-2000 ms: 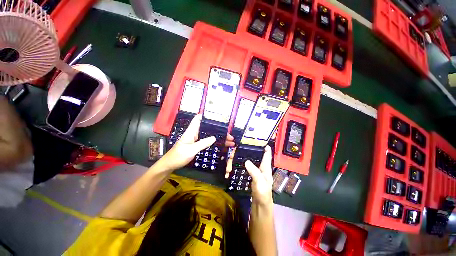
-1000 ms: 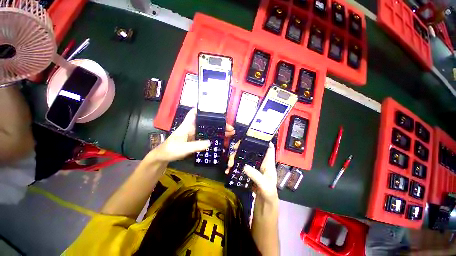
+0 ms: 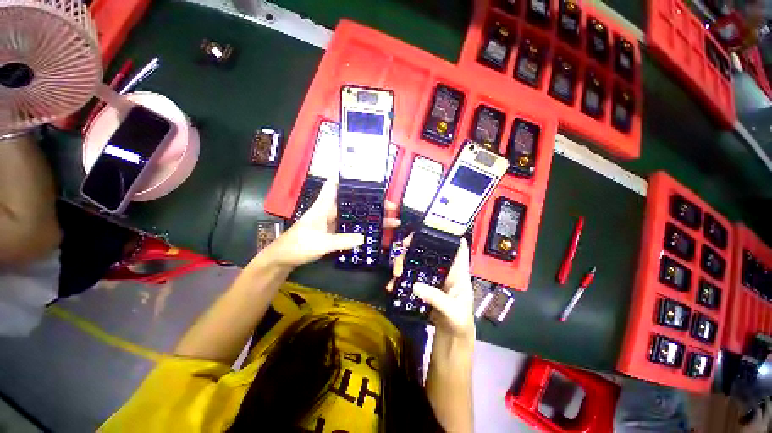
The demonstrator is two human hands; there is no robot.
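Observation:
My left hand (image 3: pixel 309 234) holds an open flip phone (image 3: pixel 366 144) upright, its screen lit white with a blue block, the thumb over the right side of the keypad. My right hand (image 3: pixel 446 292) holds a second open flip phone (image 3: pixel 463 196), tilted to the right, its thumb on the lower keypad. Two more open flip phones with lit screens lie behind them, partly hidden: one at the left (image 3: pixel 322 154) and one between the held phones (image 3: pixel 421 184). The red-orange phone tray (image 3: pixel 355 55) holds several closed flip phones (image 3: pixel 443 114) at its right side.
A pink fan (image 3: pixel 42 68) stands at the left with a smartphone (image 3: pixel 127 161) on its base. Small loose parts (image 3: pixel 266 147) lie beside the tray. A red pen (image 3: pixel 571 250) and a red-and-white pen (image 3: pixel 578 293) lie right. More filled trays (image 3: pixel 641 283) stand right and behind. A red stool (image 3: pixel 542 372) is below.
Both thumbs have moved over the keypads. The left phone now stands more upright and the right one leans further right. The blocks on the screens have changed, and the smartphone now shows a bright bar.

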